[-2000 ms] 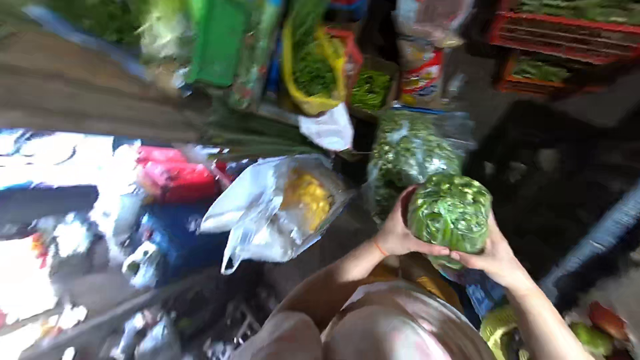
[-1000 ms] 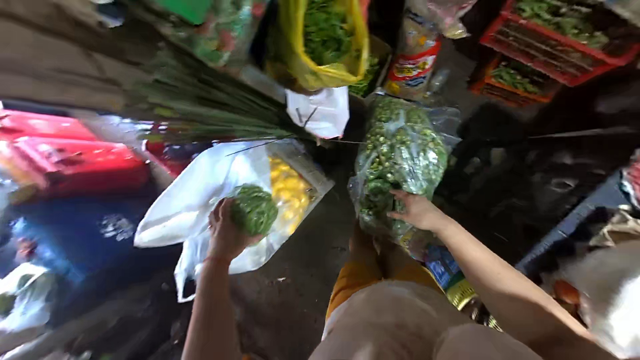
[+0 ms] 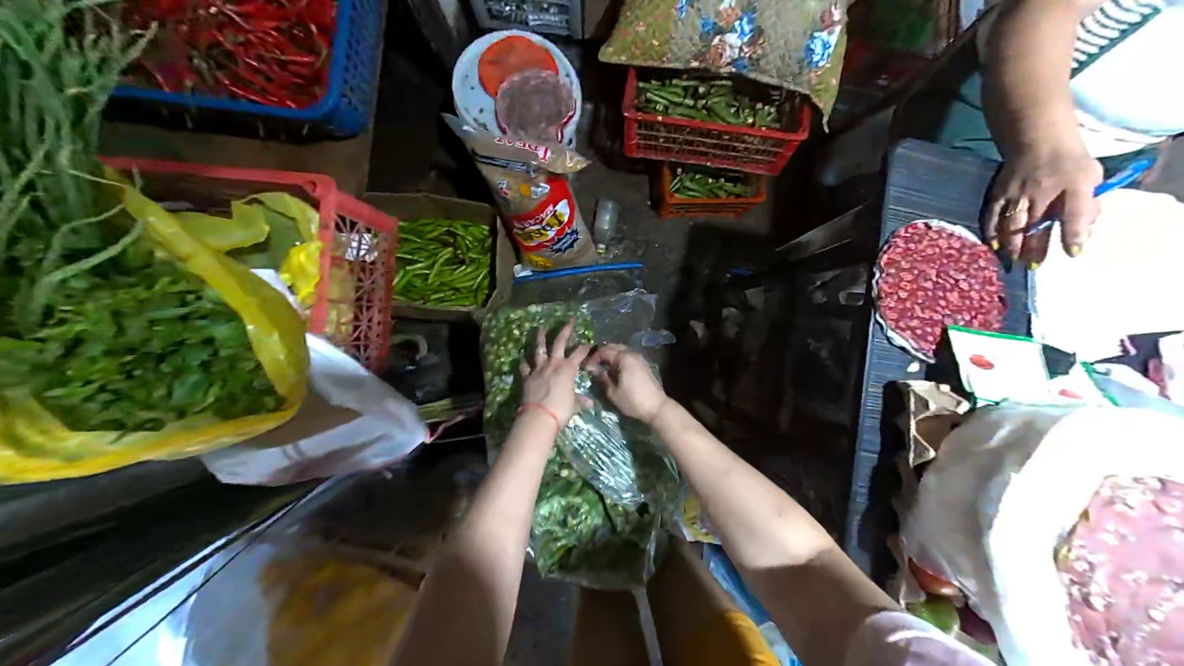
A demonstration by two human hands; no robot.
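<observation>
A large clear plastic bag of green vegetables (image 3: 504, 356) lies in front of me, small pieces toward its top and leafy greens at its lower end. Spread over the upper part of this bag is my left hand (image 3: 552, 375), fingers apart and a thin red band on its wrist. Close beside it, my right hand (image 3: 626, 379) has its fingers bent together on crumpled clear plastic film (image 3: 606, 453). The film hangs below both hands, over the greens. Whether the film is a separate bag cannot be told.
At left are a yellow bag of leafy greens (image 3: 277, 351), a red crate (image 3: 365, 277) and a blue crate of red chilies (image 3: 347, 83). A box holds green chilies (image 3: 442, 264). Another person's hand (image 3: 1045, 190) with a pen rests at right, near a bowl of red pieces (image 3: 939, 287).
My left hand has left the white bag at left, and the green bundle it held there is out of its grasp. Both hands are now together on the large clear bag. The view has shifted right.
</observation>
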